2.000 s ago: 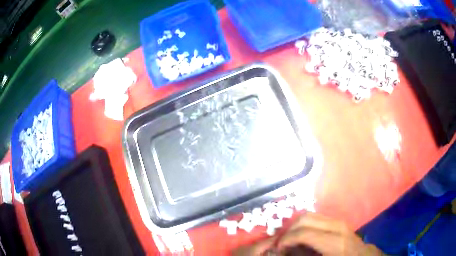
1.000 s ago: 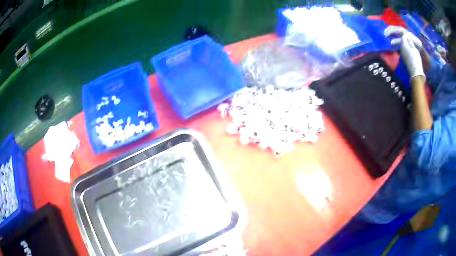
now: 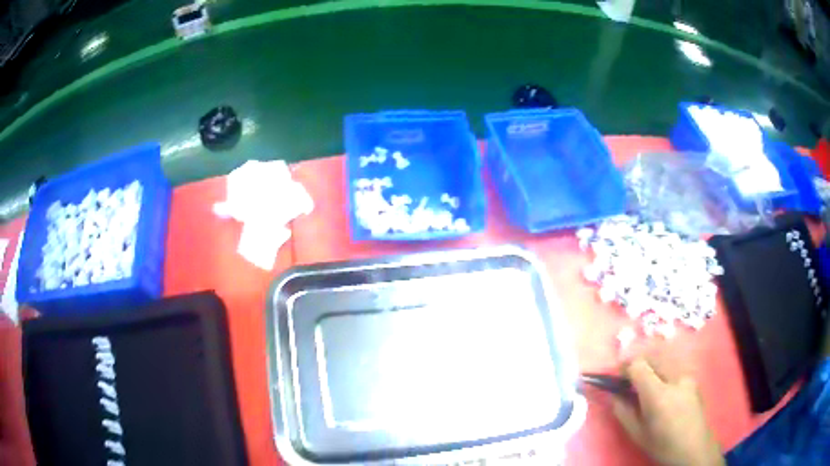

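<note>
My right hand (image 3: 669, 414) is at the lower right, beside the steel tray's right edge. Its fingers hold a thin dark hand tool (image 3: 608, 382), perhaps tweezers, pointing left at the tray rim. My left hand is not in view. The steel tray (image 3: 284, 382) lies in the centre, and glare hides most of its inside. A loose heap of small white housings (image 3: 655, 273) lies just beyond my right hand. A black tray (image 3: 173, 382) at the left holds a row of small white pieces (image 3: 109, 391).
Behind the steel tray stand a blue bin with white pieces (image 3: 414, 146) and an empty blue bin (image 3: 555, 173). A large blue tote (image 3: 155, 227) and white cloth (image 3: 264, 205) are left. A clear bag (image 3: 683, 191) and another black tray (image 3: 769, 309) are right.
The view has swung right, then back left. My right hand, out of view one second ago, now shows with the dark tool. The neighbouring worker's gloved hand is no longer in view.
</note>
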